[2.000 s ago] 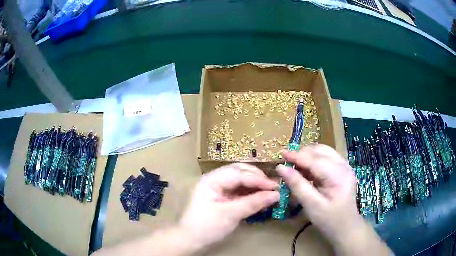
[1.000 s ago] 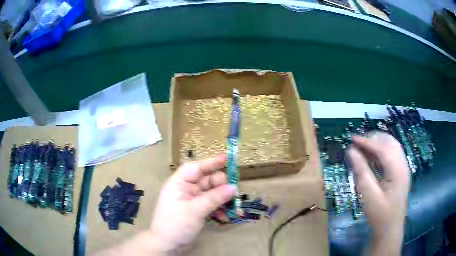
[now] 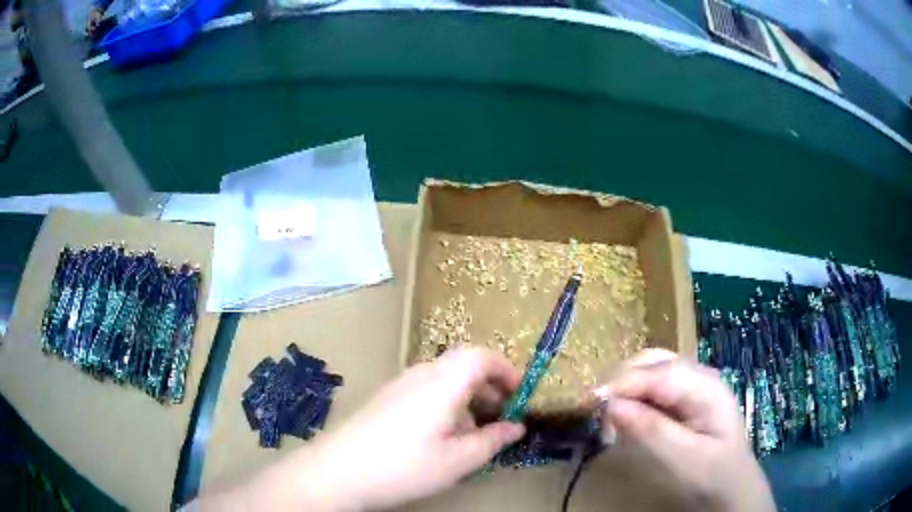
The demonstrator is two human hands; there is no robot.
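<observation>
A slim circuit board [image 3: 543, 352] with a green lower part and a dark upper length with a pale tip is held by my left hand [image 3: 440, 415]. It tilts up to the right over the open cardboard box [image 3: 545, 208]. My right hand [image 3: 680, 425] is right of the board with its fingertips pinched near the end of a dark lead [image 3: 572, 485]; the exact hold is blurred. Small gold parts [image 3: 480, 265] lie scattered in the box. Dark pieces [image 3: 535, 455] lie below the box's front wall, partly hidden by my hands.
A pile of black pieces [image 3: 290, 394] and a labelled plastic bag [image 3: 300, 225] lie left of the box. Rows of boards stand side by side on the left cardboard [image 3: 120, 318] and on the right bench [image 3: 800, 365]. A green belt [image 3: 500, 110] runs behind, with a blue tray [image 3: 165, 35].
My right hand has come back from the right-hand rows to beside the board and now has the lead's end at its fingertips. The held board has gone from upright to tilted right.
</observation>
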